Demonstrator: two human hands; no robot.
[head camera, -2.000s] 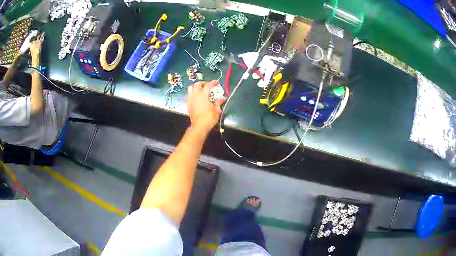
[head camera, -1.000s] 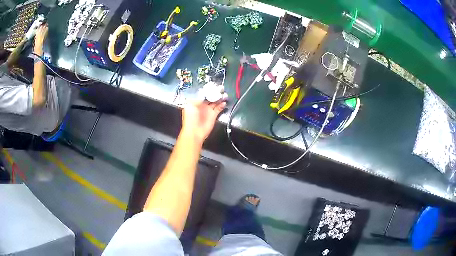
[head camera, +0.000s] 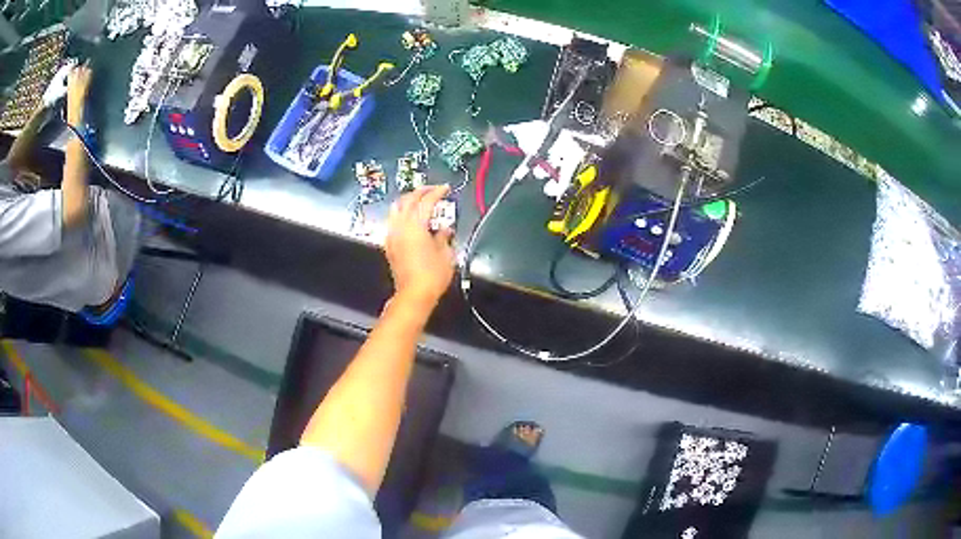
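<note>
My left hand (head camera: 422, 247) reaches in from the lower left to the front edge of the dark green bench. Its fingers are around a small white unit (head camera: 443, 216), which they partly cover. Small circuit boards with wires (head camera: 461, 147) lie just beyond the fingers. Two more small boards lie to the left of the hand, one of them at the bench edge (head camera: 369, 179). Red-handled pliers (head camera: 484, 179) lie right of the hand. My right hand is not in view.
A blue tray (head camera: 335, 158) holds yellow-handled tools. A blue soldering station (head camera: 643, 237) with a looping cable stands right. A plastic bag (head camera: 912, 268) lies far right. Black totes (head camera: 443, 384) (head camera: 753, 495) are on the floor. A person's arm (head camera: 76, 168) works at left.
The white unit was more exposed above my left fingers one second ago; now the fingers cover more of it. The whole view has shifted slightly.
</note>
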